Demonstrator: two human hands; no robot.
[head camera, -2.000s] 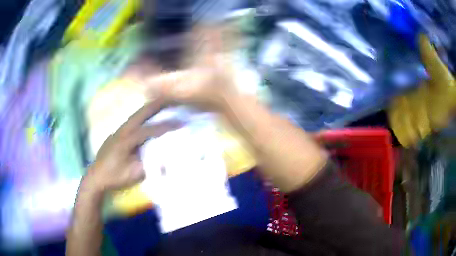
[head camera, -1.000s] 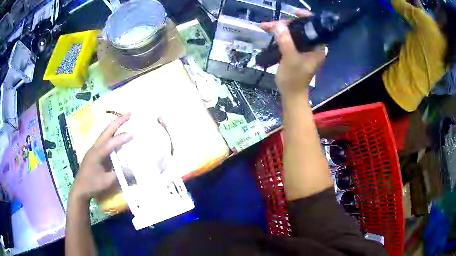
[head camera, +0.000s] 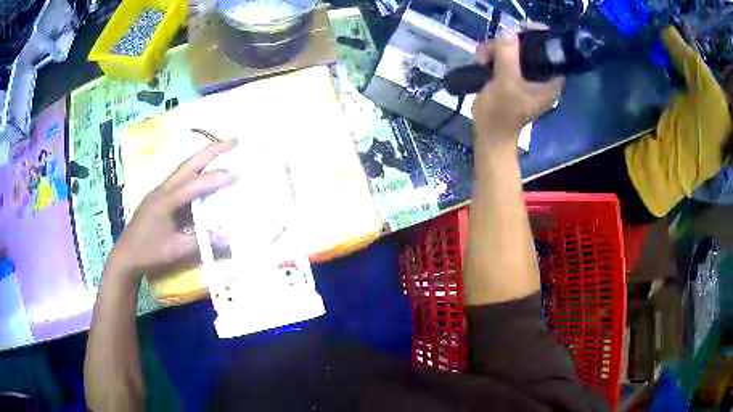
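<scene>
A glaring white housing (head camera: 265, 294) lies on the yellowish work pad (head camera: 354, 201), its flat slotted end sticking out over the pad's front edge. My left hand (head camera: 173, 213) holds its left side, fingers over the top. A thin dark wire (head camera: 207, 134) shows above my fingers; the round part of the housing is washed out by glare. My right hand (head camera: 514, 96) is raised at the upper right and grips a black electric screwdriver (head camera: 550, 55), away from the housing. The screwdriver's tip is blurred and hard to see.
A red perforated basket (head camera: 575, 201) stands right of the bench, partly behind my right arm. A yellow screw box (head camera: 153, 68) and a round tin (head camera: 269, 40) stand behind the pad. A silver-grey fixture (head camera: 394, 68) is right of them. A person's yellow sleeve (head camera: 683, 137) is at far right.
Since the blurred earliest frame, my right hand has left the housing and taken the screwdriver. In the last second it has shifted slightly right; my left hand stays on the housing.
</scene>
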